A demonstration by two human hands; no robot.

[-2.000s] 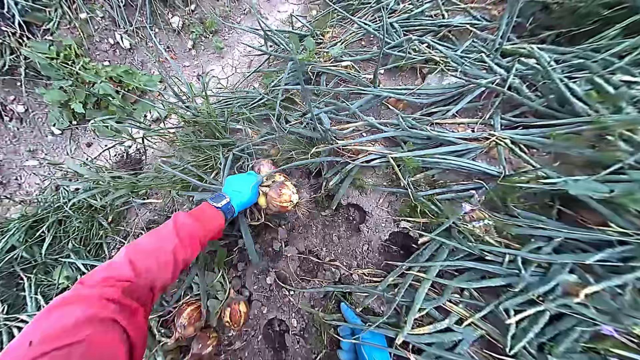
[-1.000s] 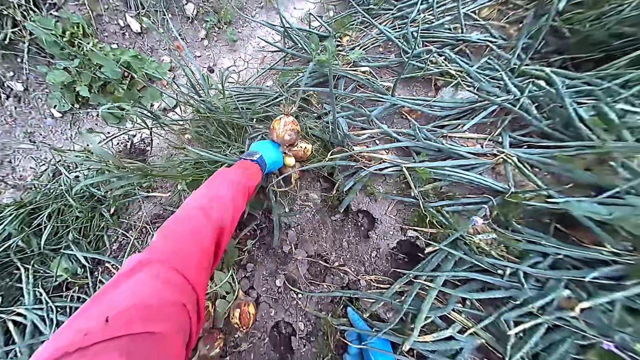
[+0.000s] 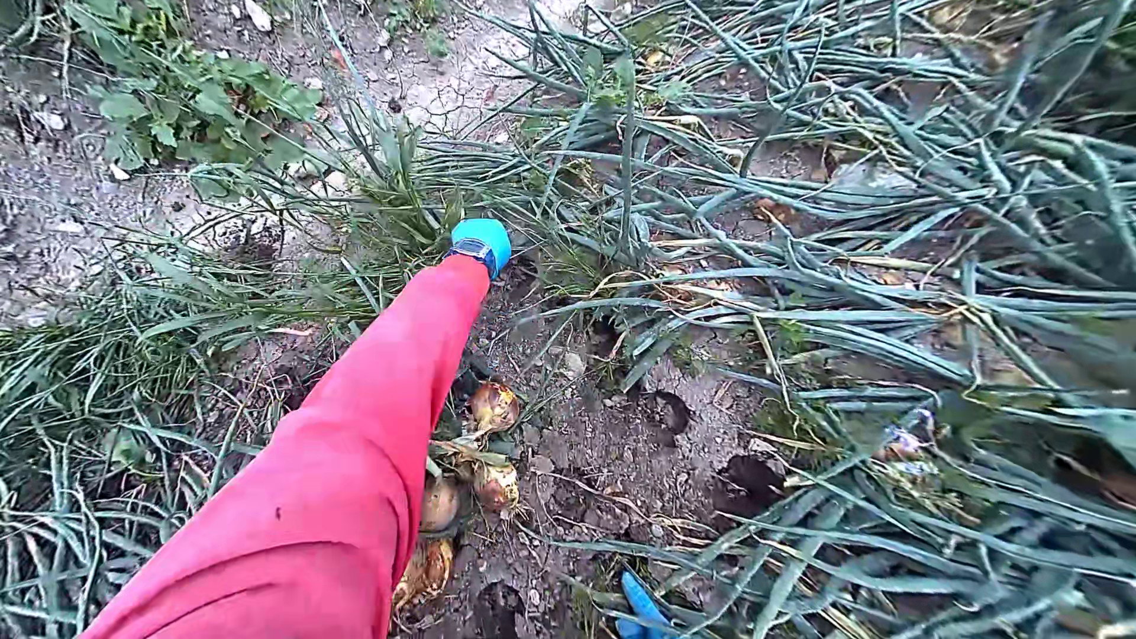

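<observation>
My left hand (image 3: 482, 241), in a blue glove with a dark band at the wrist, reaches into grass and green onion leaves at upper centre; its fingers are hidden. Several pulled onions (image 3: 494, 406) lie on the soil beside my red sleeve (image 3: 355, 426), below that hand. At the bottom edge, my right hand (image 3: 643, 608) shows only partly, in a blue glove, next to onion leaves; what it may hold is out of sight.
Long onion leaves (image 3: 852, 293) lie flattened over the right side. Small holes (image 3: 750, 486) pit the bare soil (image 3: 595, 461) in the middle. Grass (image 3: 257, 284) and a leafy weed (image 3: 177, 98) grow at left, and pale stones dot the ground.
The onions that my left hand held earlier now lie on the soil near the other pulled ones. The left hand has moved off them, into the grass at upper centre.
</observation>
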